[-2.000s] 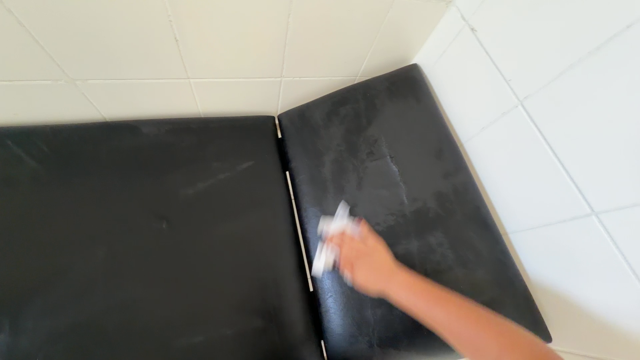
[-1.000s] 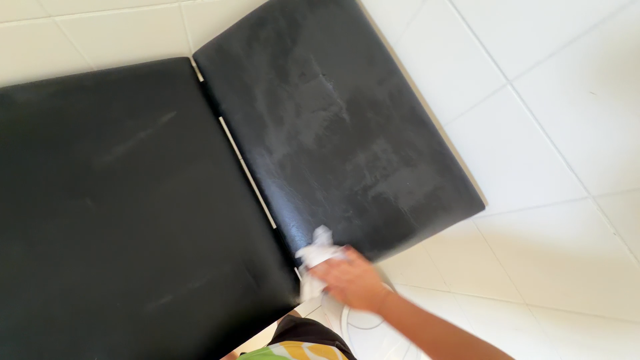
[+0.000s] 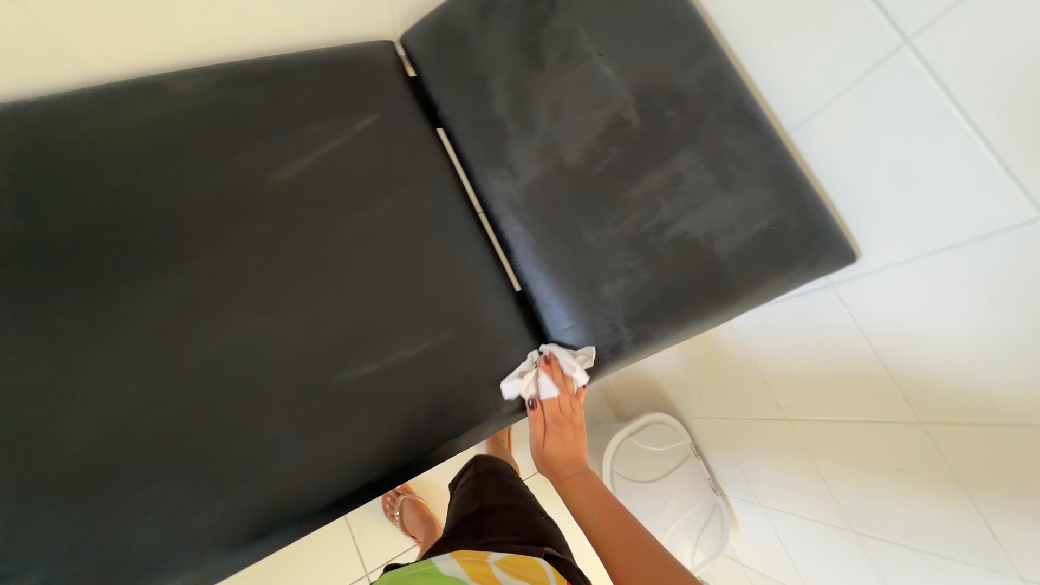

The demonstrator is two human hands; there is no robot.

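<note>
My right hand (image 3: 559, 422) presses a crumpled white cloth or wipe (image 3: 546, 374) against the front edge of a black padded couch, at the lower end of the gap between its two sections. The broad flat section (image 3: 244, 268) fills the left of the view. To the right, the smaller headrest section (image 3: 650, 162) bears dull, smeary patches and a shiny spot near the gap. A pale metal hinge strip (image 3: 479, 211) shows in that gap. My left hand is out of view.
A white lidded bin (image 3: 666, 479) stands on the floor just right of my forearm. My sandalled foot (image 3: 410, 512) is below the couch's front edge. White wall tiles (image 3: 934, 162) border the headrest at the right, and a pale wall lies behind the couch.
My right hand with the white cloth has moved from the headrest's surface beside the gap down to the couch's front edge. The view has shifted, bringing the bin and my foot into sight.
</note>
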